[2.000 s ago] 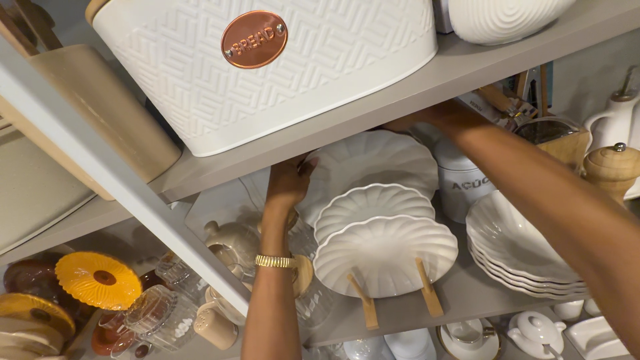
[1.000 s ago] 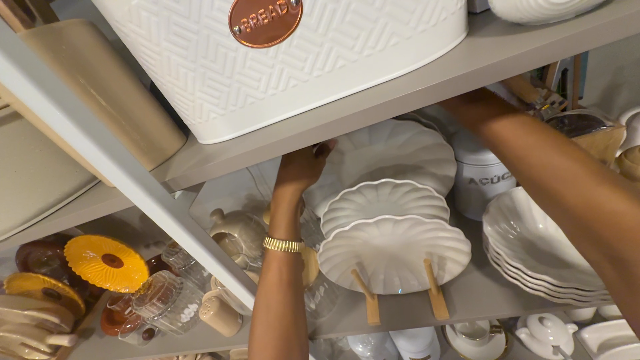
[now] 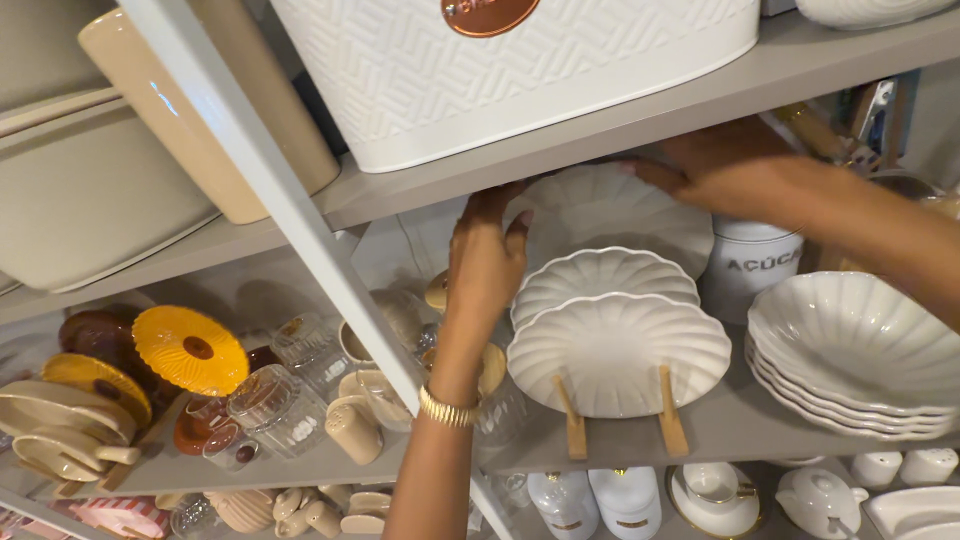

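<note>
A large white scalloped platter (image 3: pixel 622 214) leans upright at the back of the middle shelf. My left hand (image 3: pixel 487 255), with a gold bracelet at the wrist, is at its left edge; the fingertips go out of sight behind the rim. My right hand (image 3: pixel 712 165) is at its upper right, under the shelf above, slightly blurred, its grip unclear. Two smaller scalloped dishes stand before the platter, the front one (image 3: pixel 619 356) on a wooden stand (image 3: pixel 671 420).
A white bread box (image 3: pixel 525 90) sits on the upper shelf (image 3: pixel 570 142). Stacked scalloped bowls (image 3: pixel 847 345) and a white lidded canister (image 3: pixel 750 262) stand at right. A pale metal upright (image 3: pixel 300 217) crosses left of my left arm, with glassware beyond it.
My right hand, mostly hidden behind the upper shelf before, now shows more beside the large platter's upper right. The view has shifted somewhat. My left hand stays at the platter's left edge.
</note>
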